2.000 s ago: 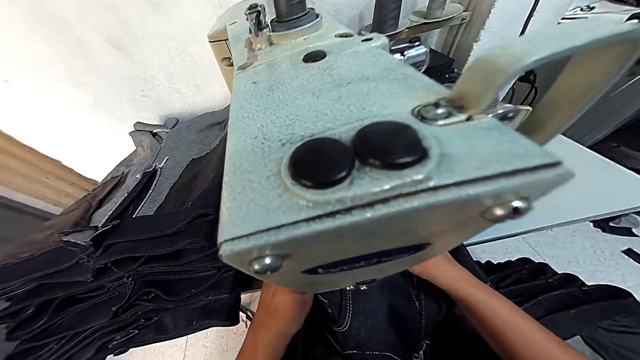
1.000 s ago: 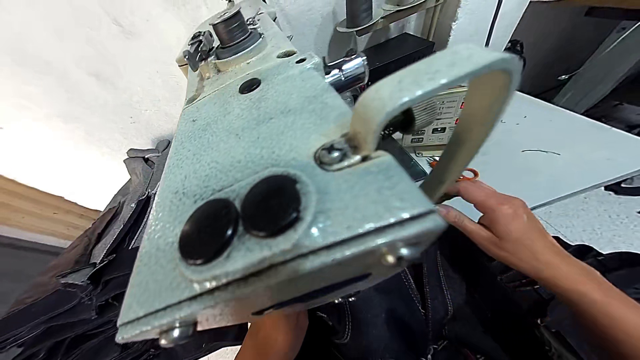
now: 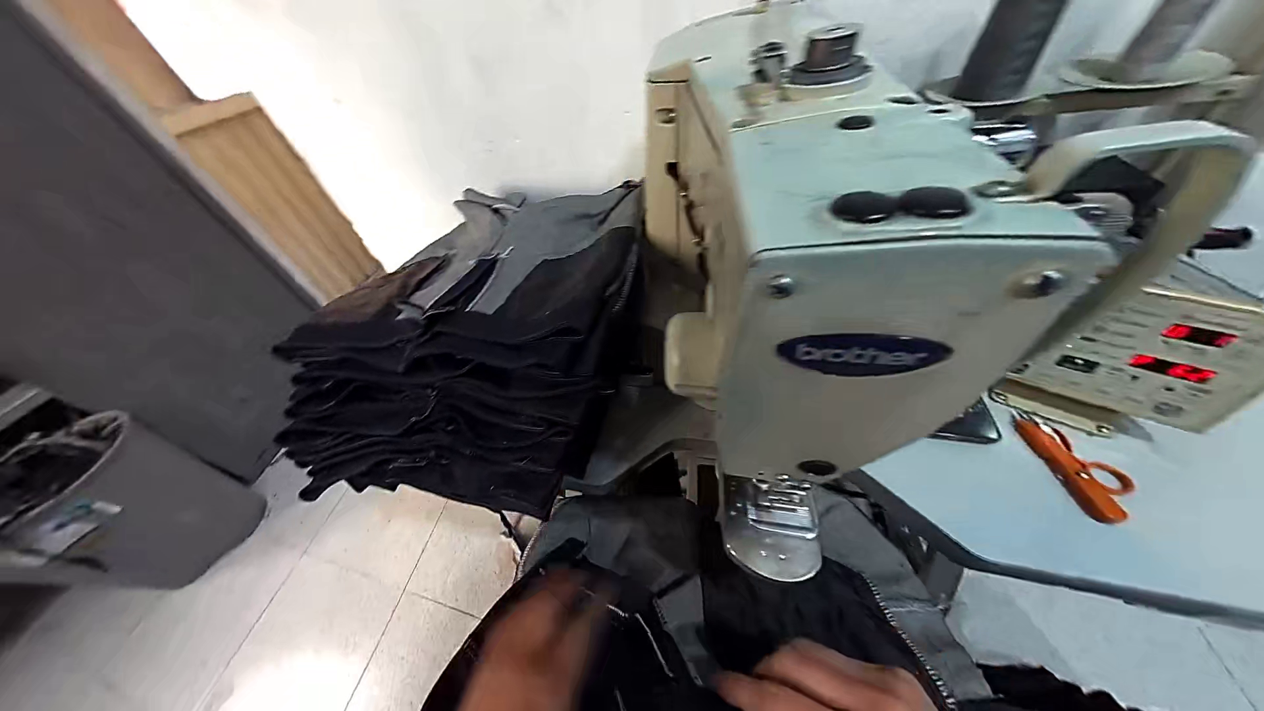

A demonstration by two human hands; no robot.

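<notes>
Dark denim trousers (image 3: 652, 602) lie under the presser foot of a Brother sewing machine (image 3: 889, 276), with grey pocket lining and a metal zipper showing. My left hand (image 3: 543, 642), blurred, is over the cloth on the left, below the machine head; whether its fingers grip anything is unclear. On the cloth to the right rests my right hand (image 3: 825, 676), fingers bent, cut off by the lower frame edge; its hold on the fabric cannot be made out. The clear finger guard (image 3: 775, 553) at the foot is just above my hands.
A stack of folded dark denim pieces (image 3: 444, 395) stands left of the machine. Orange-handled scissors (image 3: 1076, 474) lie on the pale table (image 3: 987, 494) beside a control box (image 3: 1155, 346) with red digits. A grey bin (image 3: 148, 513) stands on the floor at left.
My right hand has moved from the orange scissors at the table, where it was one second ago, to the cloth below the machine. The view has swung strongly, now showing the machine's front.
</notes>
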